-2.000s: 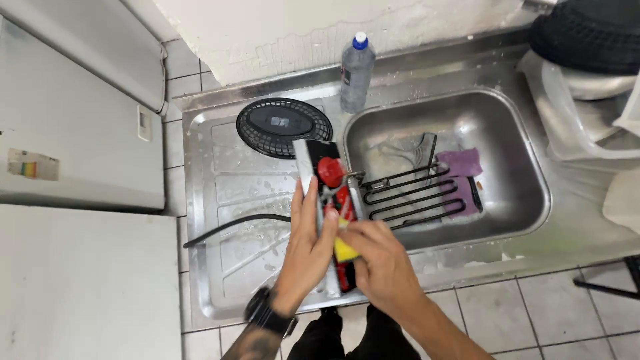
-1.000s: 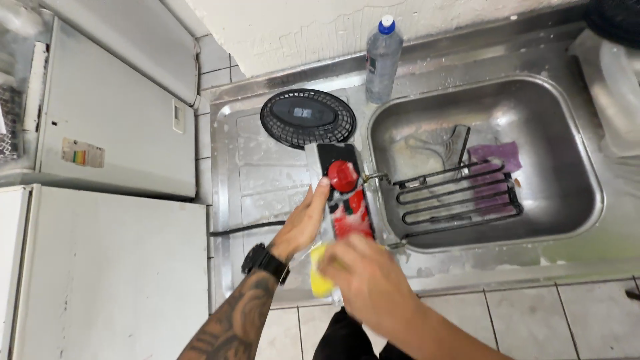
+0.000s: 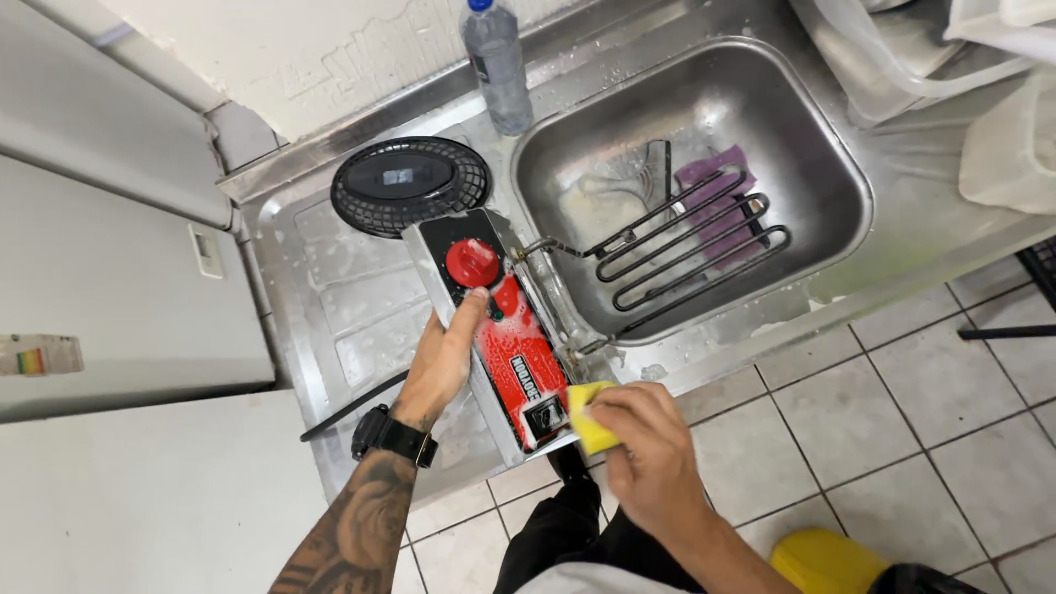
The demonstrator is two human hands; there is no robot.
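My left hand (image 3: 450, 355), with a black watch at the wrist, grips the side of a red and black control box (image 3: 521, 351), its thumb beside the red knob (image 3: 473, 262). Suds cover part of the box's face. A black looped heating element (image 3: 693, 247) joins the box and reaches over the sink basin (image 3: 792, 140). In my right hand (image 3: 652, 454) is a yellow sponge (image 3: 591, 418), at the box's lower right corner. Beneath the element lie a purple cloth (image 3: 718, 198) and a partly hidden whitish thing in cloudy water.
A black oval plastic basket (image 3: 410, 183) rests on the drainboard behind the box. A clear bottle with a blue cap (image 3: 500, 74) stands by the wall. Plastic containers (image 3: 907, 66) are at the upper right. A black cable (image 3: 355, 406) crosses the drainboard's left edge. White appliances stand left.
My right hand has moved with the sponge from over the box's face to its lower right corner. My left hand still holds the box.
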